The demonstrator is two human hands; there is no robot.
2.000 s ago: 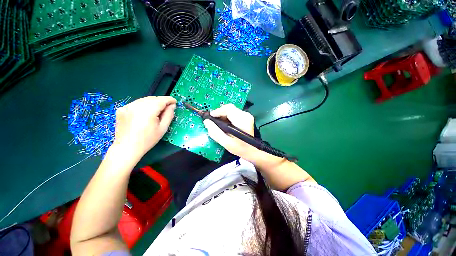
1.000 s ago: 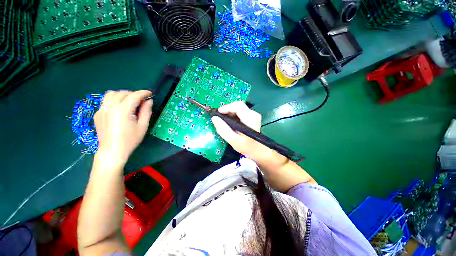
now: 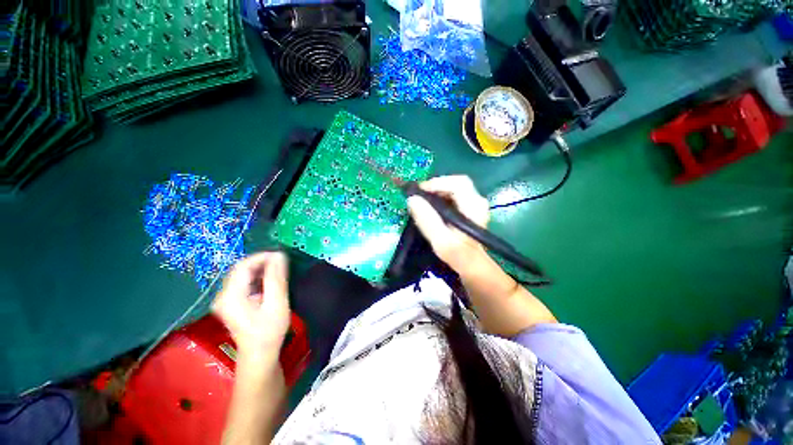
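Observation:
A green circuit board (image 3: 348, 204) with small blue components lies on a black fixture (image 3: 291, 165) at the bench edge. My right hand (image 3: 456, 213) holds the black soldering iron (image 3: 474, 228) right of the board. Its blurred tip points over the board's upper part. My left hand (image 3: 256, 300) is blurred, fingers curled, below the board's left corner and over the bench edge; whether it holds anything cannot be told. Thin solder wire (image 3: 187, 310) runs from the lower left past this hand and up beside the fixture. A loose pile of blue leaded components (image 3: 191, 222) lies left of the board.
A black fan (image 3: 322, 65), another blue component pile (image 3: 422, 74) and a clear bag (image 3: 443, 30) lie beyond the board. A yellowish tin (image 3: 500, 122) and black soldering station (image 3: 578, 83) stand at right. Stacked boards (image 3: 165, 52) are upper left. Red stools (image 3: 722, 135) stand below bench level.
My left hand has moved away from the board, then down toward me past the bench edge. My right hand and the iron have shifted right. The solder wire now shows beside the fixture.

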